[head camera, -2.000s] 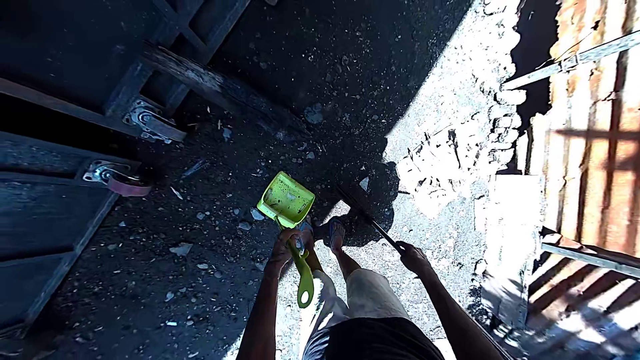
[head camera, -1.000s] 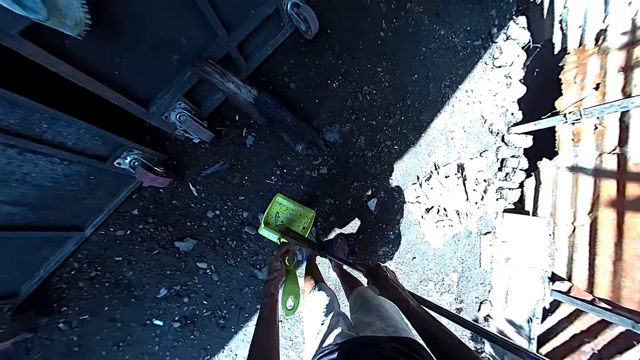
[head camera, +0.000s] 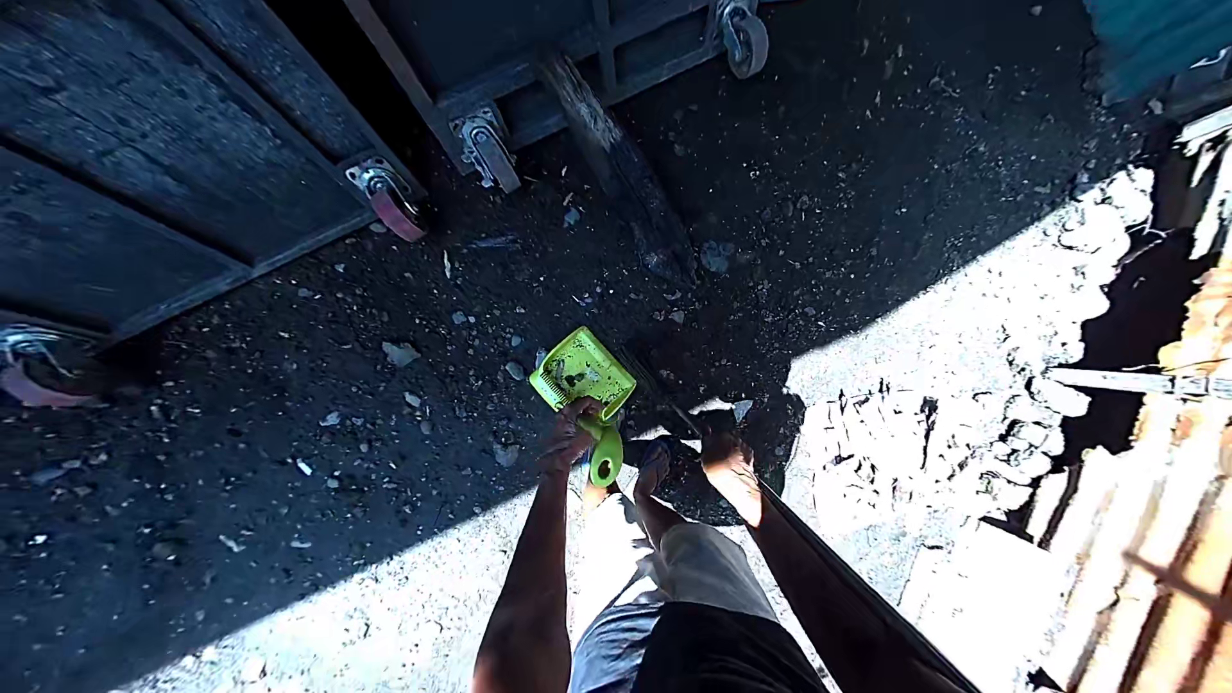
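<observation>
A yellow-green plastic dustpan is in my left hand, which grips it where the handle meets the pan. Dark bits of debris lie in the pan, and comb-like teeth line its left side. My right hand is closed around a long thin dark stick that runs back along my forearm. The stick's far end reaches toward the ground just right of the dustpan; a dark head there is hard to make out in the shadow.
Large dark panels on casters stand at the upper left, one with a red wheel. A weathered wooden beam lies on the gravelly ground. Rubble and rusty corrugated metal sheets are at the right.
The stick's end was over the dustpan one second ago and is now on the ground to the right of it. The view has turned noticeably.
</observation>
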